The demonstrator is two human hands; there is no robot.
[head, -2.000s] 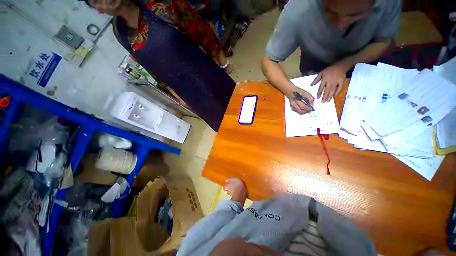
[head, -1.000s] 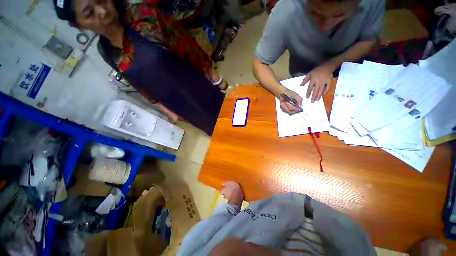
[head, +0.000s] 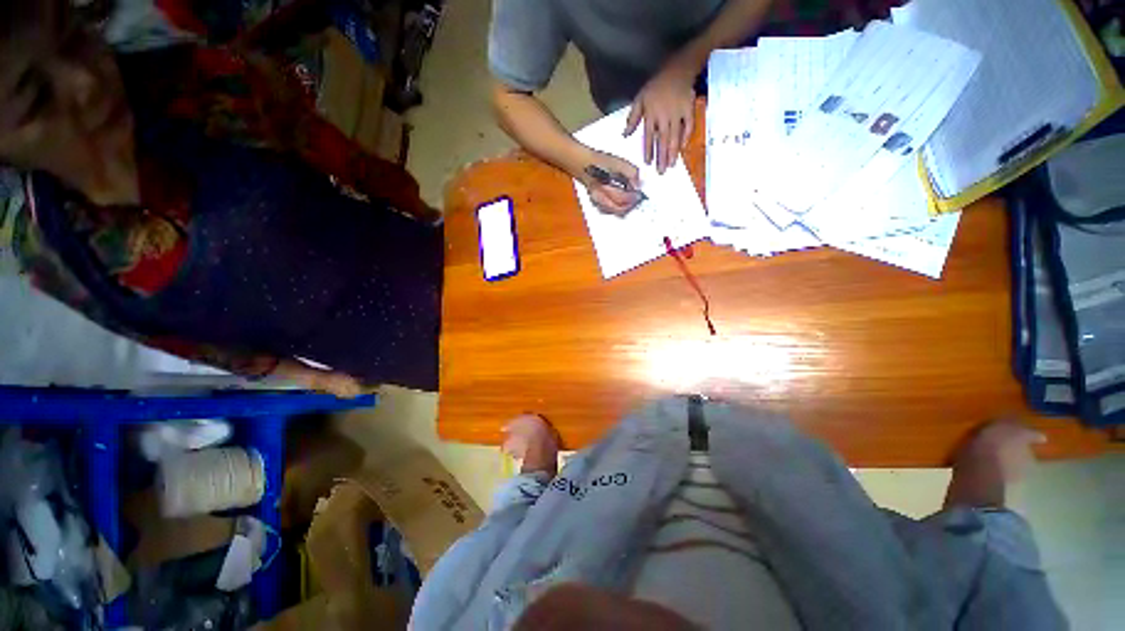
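Observation:
My left hand [head: 531, 441] rests at the near left edge of the orange-brown table [head: 568, 358], with no object seen in it. My right hand [head: 997, 454] rests at the near right edge, blurred; its fingers are not clear. Across the table a person in grey holds a pen [head: 613, 181] on a white sheet [head: 629, 240], the other hand flat on it. A red cord [head: 693, 286] trails from the sheet onto the wood. Fanned printed sheets [head: 771, 154] lie beside it. A yellow clipboard [head: 938, 197] overlaps them at the right.
A lit smartphone [head: 498, 239] lies at the table's left end. Document bags [head: 1055, 370] with navy edges lie at the right end. A person in a dark apron stands at the left. A blue shelf [head: 185, 404] and an open cardboard box [head: 413, 499] are at the lower left.
The view has turned and shifted right, so the clipboard and document bags show more fully and my right hand is clearer. The person in the apron appears closer. The writer's pen stays on the sheet.

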